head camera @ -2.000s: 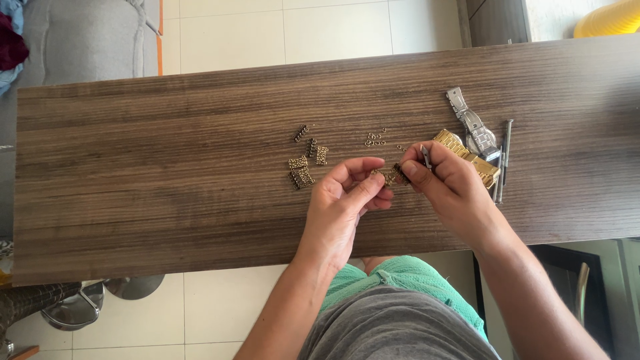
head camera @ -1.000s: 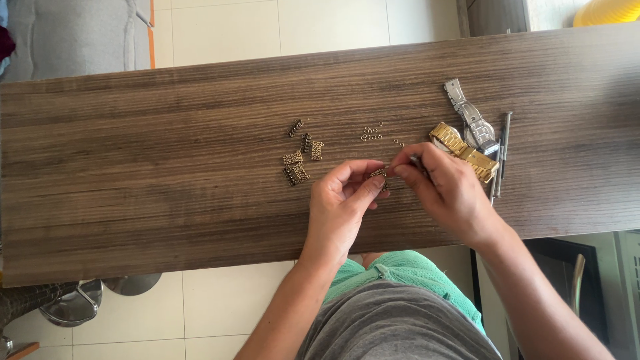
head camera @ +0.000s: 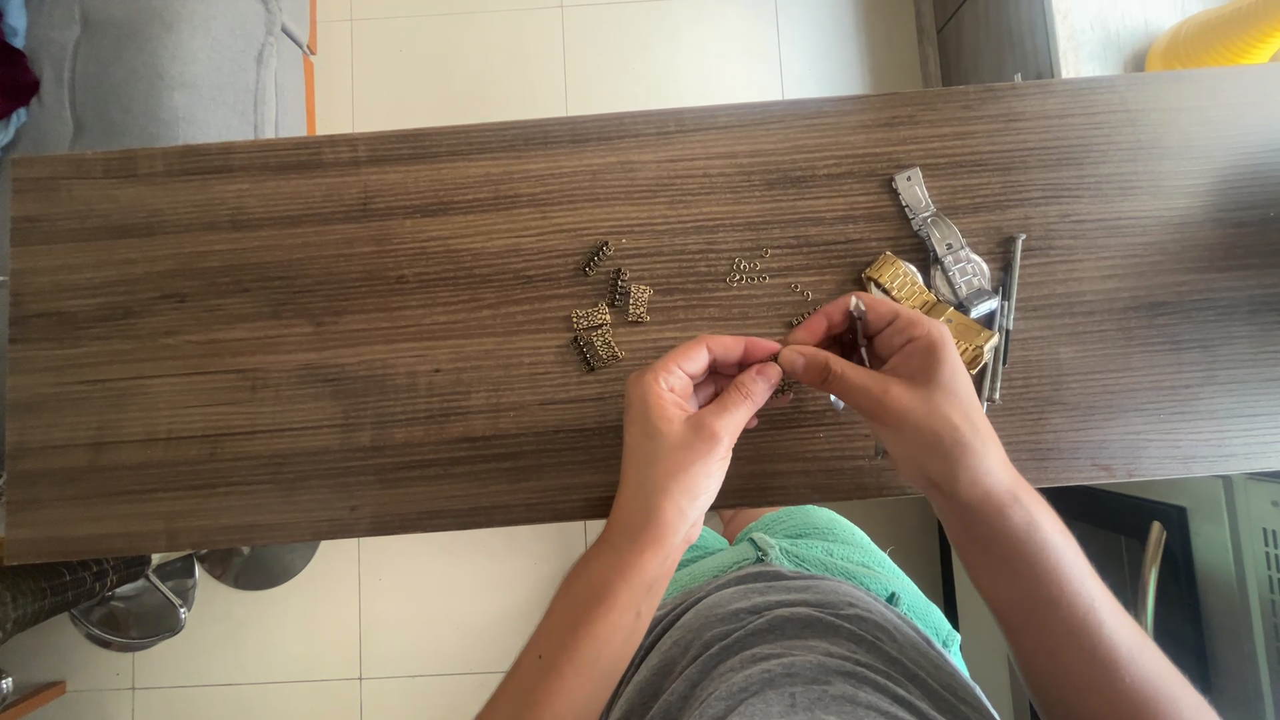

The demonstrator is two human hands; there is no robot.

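Note:
My left hand (head camera: 695,420) pinches a small bronze-coloured metal link piece (head camera: 784,384) between thumb and fingers. Against it, my right hand (head camera: 890,370) has its thumb and index fingertips together, with a small metal tool (head camera: 858,325) held in the same hand; fingers partly hide both. Several patterned bronze links (head camera: 597,345) lie to the left, and a dark ribbed link (head camera: 597,257) sits behind them. Small open metal rings (head camera: 747,271) are scattered beyond my hands. Another ribbed piece (head camera: 806,315) lies close to my right index finger.
A gold metal-band watch (head camera: 968,335) and a silver metal-band watch (head camera: 940,235) lie right of my hands, beside thin metal rods (head camera: 1012,290). The wooden table (head camera: 300,350) has its near edge at my waist. A yellow object (head camera: 1215,35) stands beyond its far right edge.
My hands stay close together over the same spot, and the fingertips of my right hand have shifted against the link piece. The loose links, rings and watches lie as before.

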